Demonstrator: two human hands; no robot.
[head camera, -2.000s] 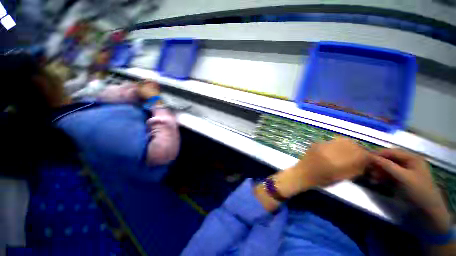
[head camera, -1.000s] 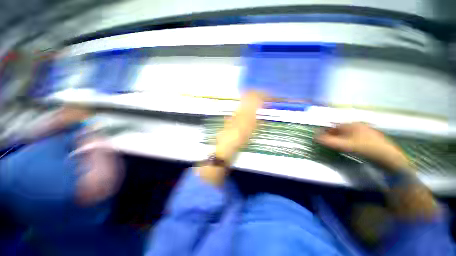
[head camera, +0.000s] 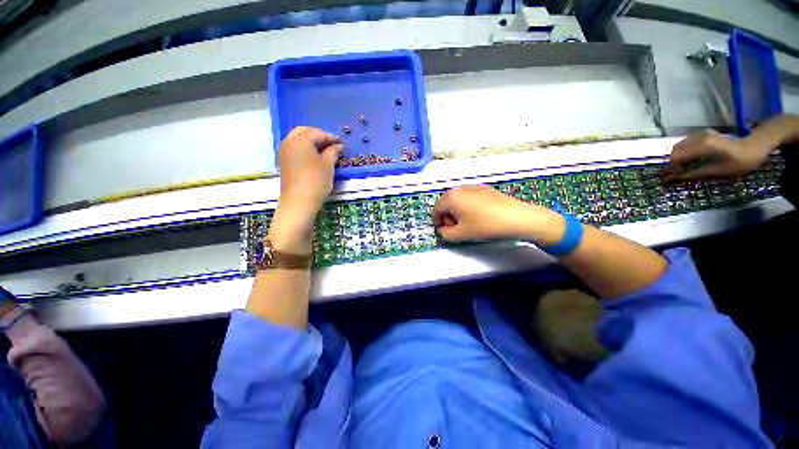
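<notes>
A blue parts tray (head camera: 350, 96) sits on the pale shelf, with copper-red coils (head camera: 366, 161) gathered along its near edge and several loose ones farther in. My left hand (head camera: 307, 167) is at the tray's near left corner, fingertips bent together; whether it pinches a coil cannot be told. A green circuit board panel (head camera: 377, 230) lies in the rail channel. My right hand (head camera: 477, 215) rests over the panel with fingers curled down to it; its fingertips are hidden, so anything held there cannot be seen.
Another person's hand (head camera: 714, 156) is over the panels at the right. A second blue tray (head camera: 755, 79) stands at the right, another (head camera: 19, 180) at the left edge. A pink sleeve (head camera: 54, 377) shows at lower left. A yellow strip (head camera: 188, 186) runs along the shelf.
The view has turned rightward and sharpened. My left hand remains by the tray's near edge, now at its left corner. My right hand is closer to my left hand, still over the panel.
</notes>
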